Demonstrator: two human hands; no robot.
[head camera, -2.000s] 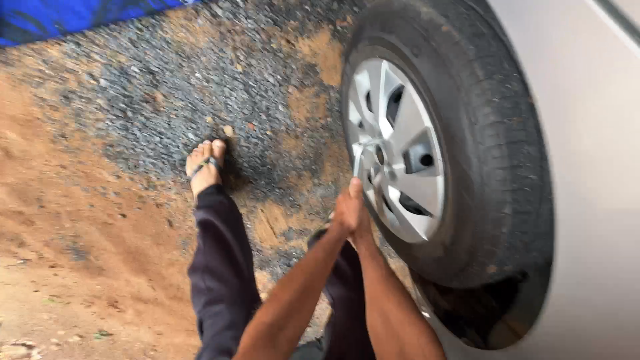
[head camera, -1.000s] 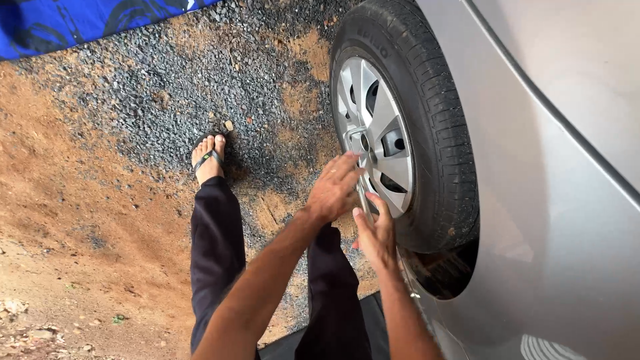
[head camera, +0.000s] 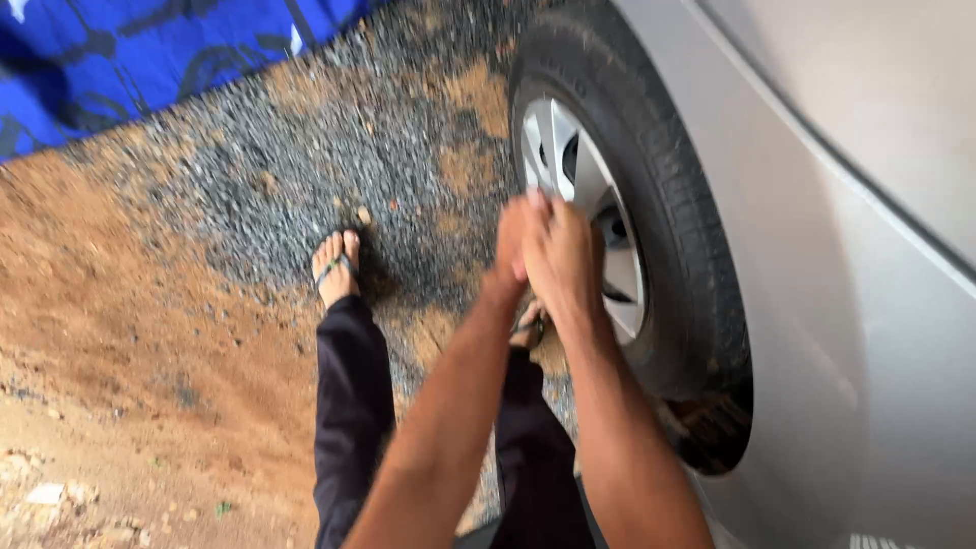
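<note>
My left hand (head camera: 518, 236) and my right hand (head camera: 564, 255) are pressed together in front of the lower-left part of a wheel, fingers curled, seemingly around the end of a metal bar. The hands cover the bar, and blur hides how each finger lies. Behind them is a silver multi-spoke wheel cover (head camera: 587, 168), whose centre they hide. It sits inside a black rubber tire (head camera: 679, 206) on a silver car.
The car's silver body panel (head camera: 823, 290) fills the right side. My sandalled feet (head camera: 335, 267) stand on grey gravel (head camera: 259, 175) and reddish dirt (head camera: 191, 366). A blue patterned cloth (head camera: 175, 53) lies at the upper left.
One second ago the hands were apart, with fingers spread around a metal bar at the wheel cover. Now they are closed together over the wheel cover.
</note>
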